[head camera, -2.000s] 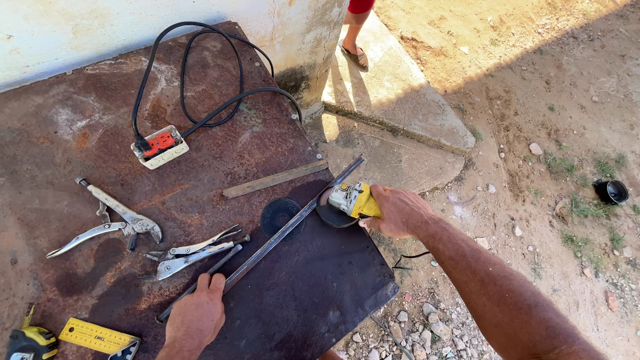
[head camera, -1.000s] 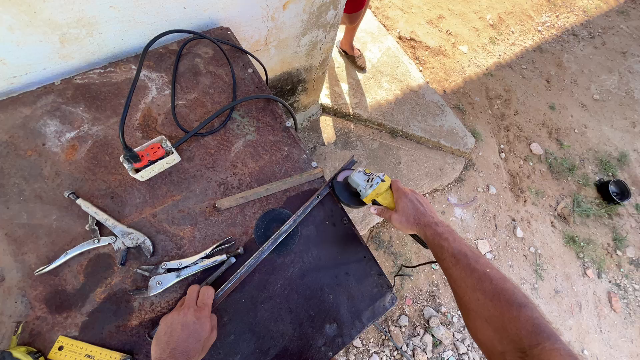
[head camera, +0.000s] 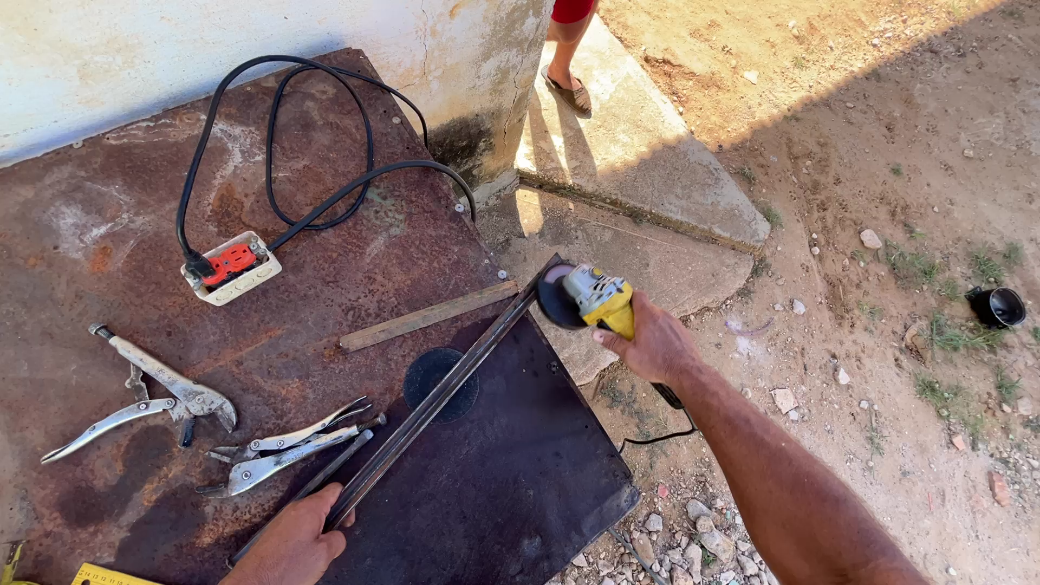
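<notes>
My right hand (head camera: 650, 337) grips the yellow body of an angle grinder (head camera: 600, 299). Its disc touches or lies very close to the far end of a long steel bar (head camera: 439, 398), just past the table's edge. Around the bar's near part my left hand (head camera: 296, 528) is closed. Beneath the bar a dark round disc (head camera: 422, 390) lies flat on the rusty metal table (head camera: 520, 479). Another, thinner metal rod (head camera: 337, 465) runs beside my left hand. Two pairs of locking pliers, one (head camera: 166, 390) at the left and one (head camera: 284, 447) nearer the bar, rest on the tabletop.
A flat strip (head camera: 431, 315) lies beyond the bar. Farther back, a black cable (head camera: 370, 138) loops from an outlet box with red sockets (head camera: 231, 268). A yellow square (head camera: 106, 575) shows at the bottom left. Someone's sandalled foot (head camera: 569, 85) stands on the concrete ledge (head camera: 650, 179).
The bar's far end and the grinder sit differently: the bar has turned, and the grinder's head is now at the right of the bar's tip. Both hands keep their hold.
</notes>
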